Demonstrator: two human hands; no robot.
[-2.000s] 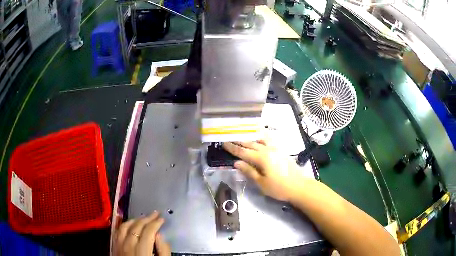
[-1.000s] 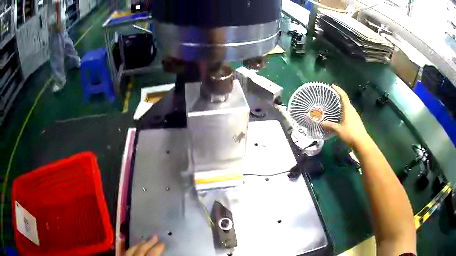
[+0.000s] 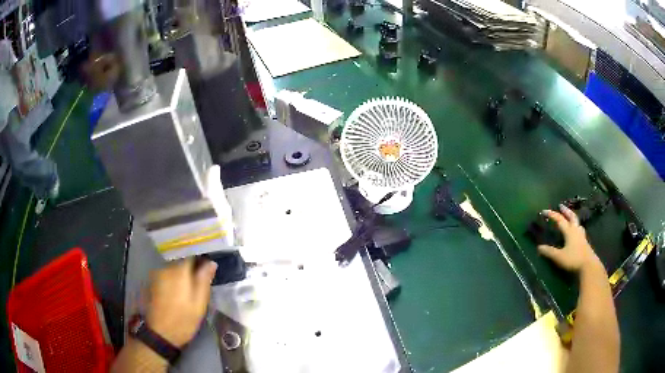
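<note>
A black power adapter [image 3: 227, 267] sits under the silver ultrasonic horn [image 3: 157, 156]. My left hand [image 3: 179, 299], with a dark wristband, is at the adapter's left side, its thumb near the block; whether it grips it is hidden. My right hand [image 3: 569, 244] is over the green conveyor belt at the right, fingers spread, beside dark adapters [image 3: 543, 232]; it holds nothing that I can see. The dark clamp bar [image 3: 232, 341] with its silver ring lies in front of the horn.
A white desk fan [image 3: 389, 149] stands beside the silver base plate [image 3: 321, 299]. Adapters and cords [image 3: 357, 244] lie at the plate's right edge. A red basket [image 3: 62, 320] is at the left, a striped guide bar [image 3: 633, 261] at the right. A pale board [image 3: 525, 350] is at the lower right.
The view has swung right. My right hand has left the fan and reached over the belt. My left hand has come up from the plate's front edge to the adapter under the horn.
</note>
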